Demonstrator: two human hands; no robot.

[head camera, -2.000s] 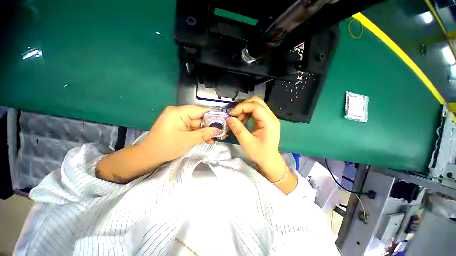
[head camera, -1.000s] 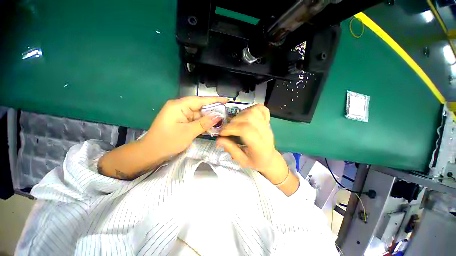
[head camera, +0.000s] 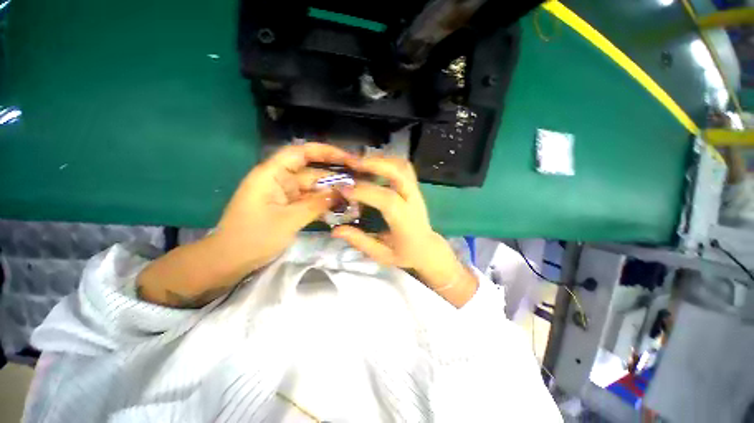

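Note:
A small silver workpiece with a dark round centre (head camera: 341, 208) is between my two hands, in front of the black press. My left hand (head camera: 277, 202) grips it from the left with thumb and fingers. My right hand (head camera: 393, 215) is curled around its right side, fingertips at its top and thumb low; whether these fingers also grip it is blurred. The press (head camera: 331, 91) stands just beyond my hands, and its silver nest plate (head camera: 398, 142) is partly hidden behind them.
A black parts tray (head camera: 428, 157) with scattered pale grains is right of the press. A small white packet (head camera: 555, 152) lies on the green bench (head camera: 124, 124) further right. Grey pocketed trays (head camera: 50, 264) are at the lower left, below the bench edge. Yellow tape curves at the upper right.
The whole view has shifted, so the bench and press appear further left and slightly higher. My right fingers have changed their position around the workpiece, which stays in my left hand.

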